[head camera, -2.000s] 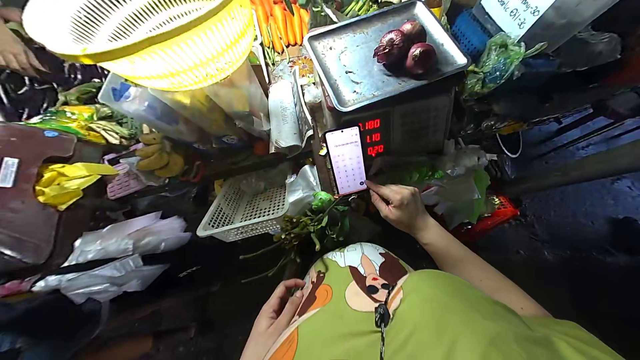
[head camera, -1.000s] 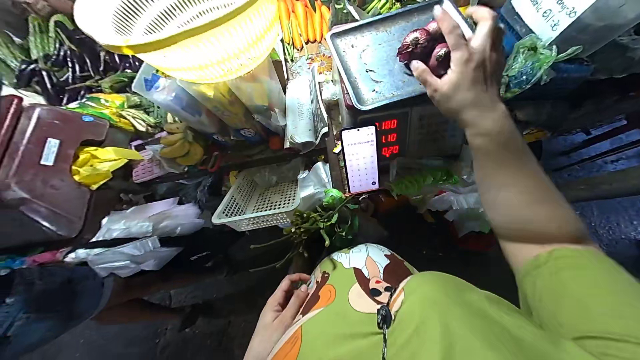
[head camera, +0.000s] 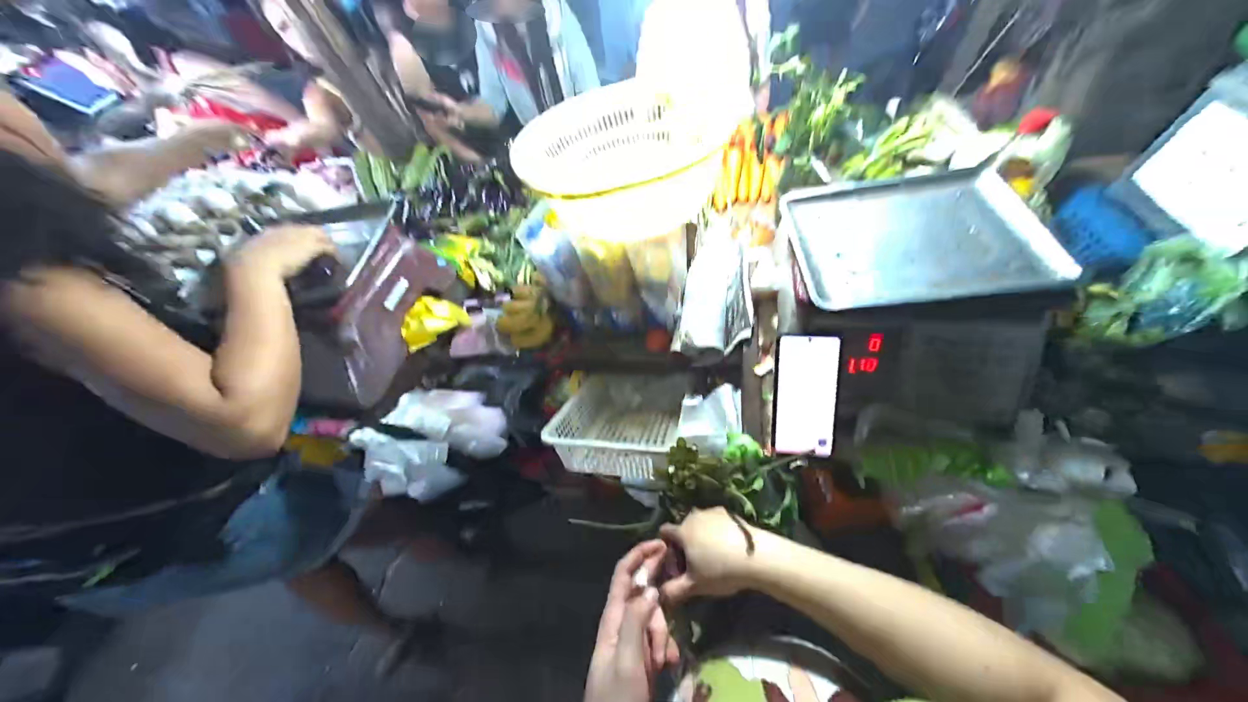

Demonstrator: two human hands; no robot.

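My right hand (head camera: 710, 554) and my left hand (head camera: 636, 609) meet low in the middle of the view, in front of my body. The right hand's fingers are curled around something dark, probably onions, but blur hides what it is; the left hand's fingers touch it from the side. Just beyond them lies a bunch of leafy greens (head camera: 726, 487). A phone with a lit screen (head camera: 807, 395) stands against the digital scale (head camera: 955, 375), which shows red digits. On top of the scale, the metal tray (head camera: 926, 239) holds no onions.
A white plastic basket (head camera: 619, 424) sits left of the phone. Behind it stand a large yellow basket (head camera: 624, 161) and carrots (head camera: 749, 171). Plastic bags (head camera: 1024, 536) lie at the right. A person in black (head camera: 107, 390) reaches into a brown box (head camera: 385, 312) at the left.
The onions are gone from the metal tray. My right hand has come down from the tray to beside my left hand. The view has swung upward, and a person shows at the left.
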